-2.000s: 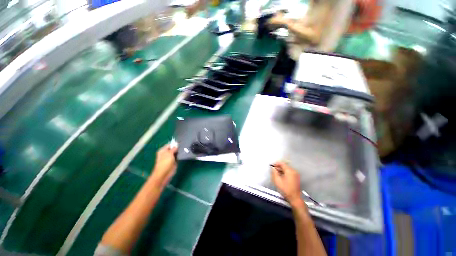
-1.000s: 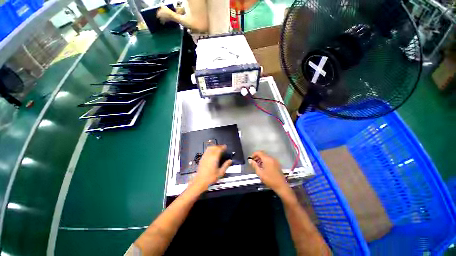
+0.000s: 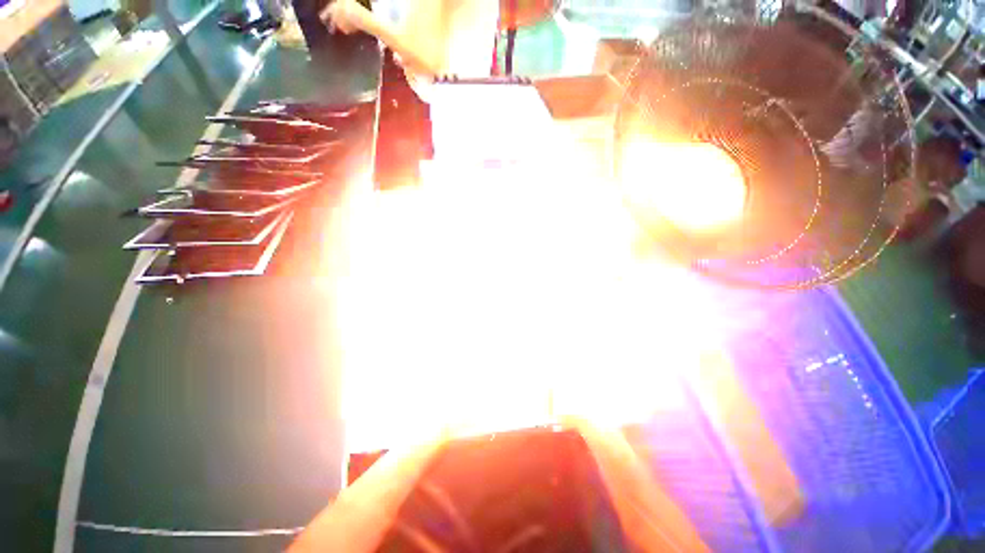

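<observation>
The test surface (image 3: pixel 475 313) glows so bright that it is washed out to white. My left forearm and my right forearm reach into the glare from the bottom edge. Both hands are lost in the glare, so their fingers and anything in them cannot be seen. No panel or cable can be made out on the surface. The bench meter's white top (image 3: pixel 486 113) shows behind it, its front washed out.
Waiting panels (image 3: pixel 221 243) lie in an overlapping row on the green bench (image 3: pixel 216 378) at left. A pedestal fan (image 3: pixel 778 184) stands at back right above a blue plastic crate (image 3: pixel 864 400). A cardboard box (image 3: pixel 578 95) is behind the meter. Another person's arm (image 3: pixel 378 32) shows at top.
The test surface has gone from grey to a blinding glow that hides the panel and my hands. Before, the panel lay face down there with both my hands at it.
</observation>
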